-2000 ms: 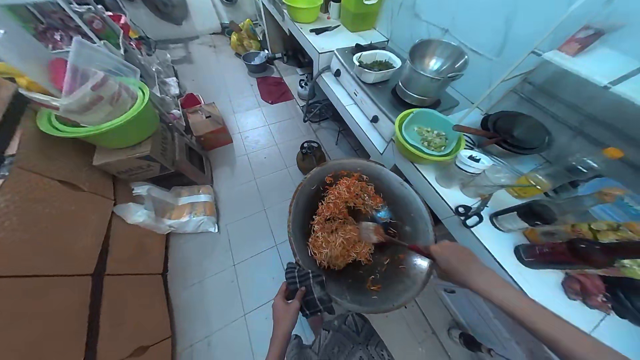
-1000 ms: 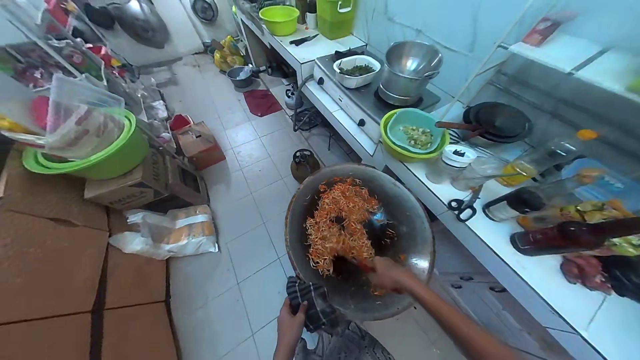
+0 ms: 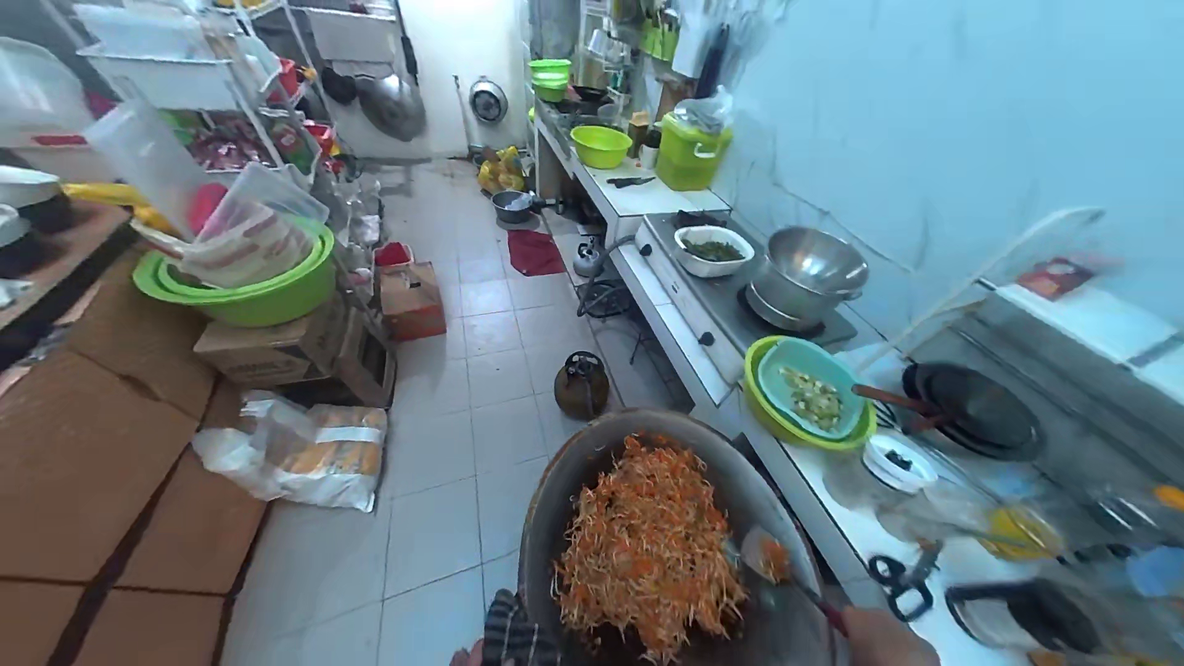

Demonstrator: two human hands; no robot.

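A large metal wok (image 3: 555,486) at the bottom centre holds a heap of shredded orange and pale vegetables (image 3: 652,555). My right hand (image 3: 888,638), at the lower right edge, grips the red handle of a metal ladle (image 3: 766,555), whose bowl lies inside the wok right of the heap with some shreds on it. My left hand (image 3: 470,653) is mostly cut off by the bottom edge; it holds a dark checked cloth (image 3: 518,634) against the wok's left rim.
Right of the wok, the counter bears a green basin (image 3: 763,421) with a teal colander (image 3: 786,361), scissors (image 3: 902,587), bottles and jars. A steel pot (image 3: 782,296) stands on the stove. A small gas cylinder (image 3: 582,384) is beyond the wok; boxes (image 3: 277,356) and a plastic bag (image 3: 324,458) are left.
The ladle has moved from the near part of the heap to the wok's right side, and the heap is more gathered. The view has tilted up.
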